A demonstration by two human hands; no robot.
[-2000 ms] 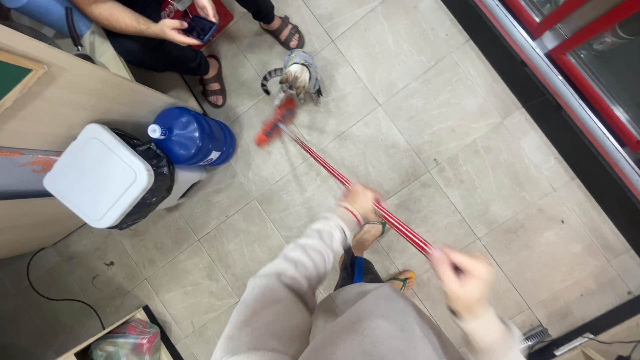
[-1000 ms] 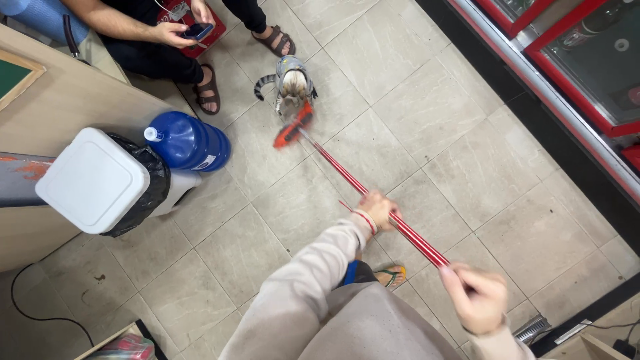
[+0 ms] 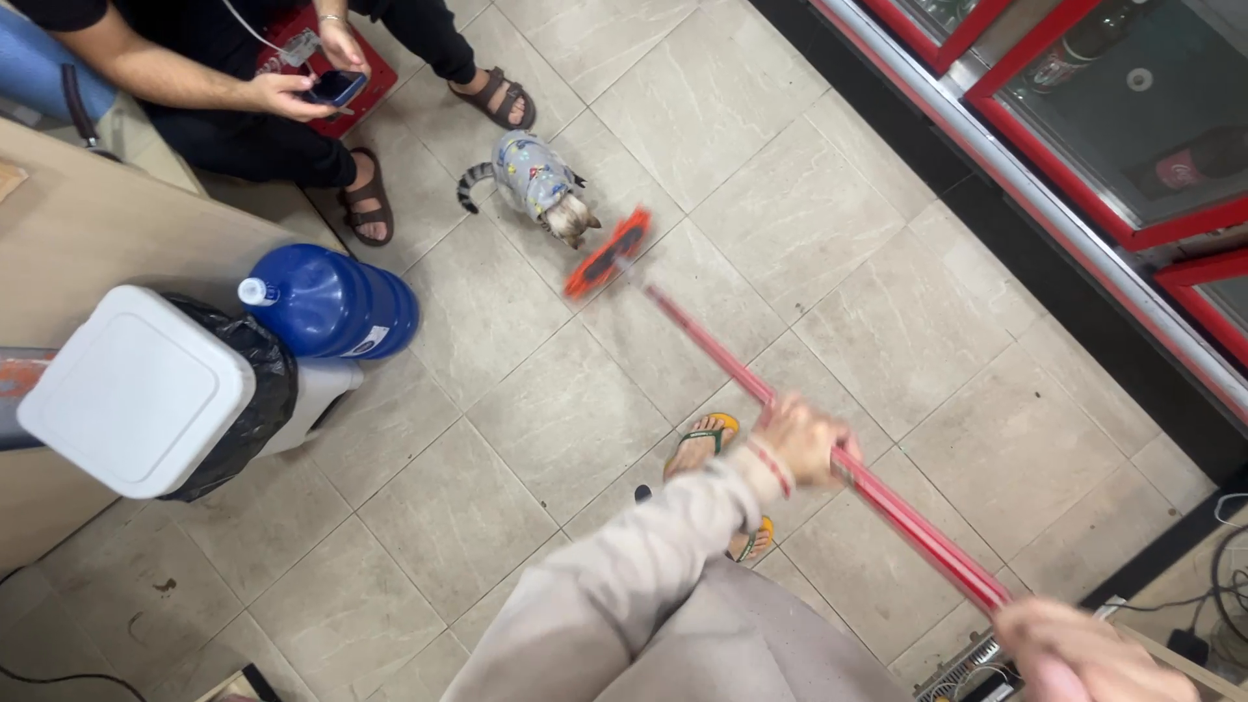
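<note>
My left hand [image 3: 801,441] is closed round the middle of a red and white striped broom handle [image 3: 916,526], with a red band on the wrist. At the lower right my right hand [image 3: 1087,648], blurred, grips the handle's upper end. The orange broom head [image 3: 609,253] is on the tiled floor, blurred. Right beside it, head lowered toward the bristles, stands a tabby cat [image 3: 536,180] in a grey patterned garment. Whether cat and bristles touch, I cannot tell.
A seated person [image 3: 166,78] in sandals holds a phone at the upper left. Below are a blue water jug [image 3: 336,300] and a white-lidded bin [image 3: 136,390]. A red-framed drinks fridge [image 3: 1102,117] lines the right side. Cables [image 3: 1224,585] lie at the lower right.
The broom head has moved away from the seated person, and the cat's head has turned after it. My hands keep hold of the handle. The view has shifted somewhat.
</note>
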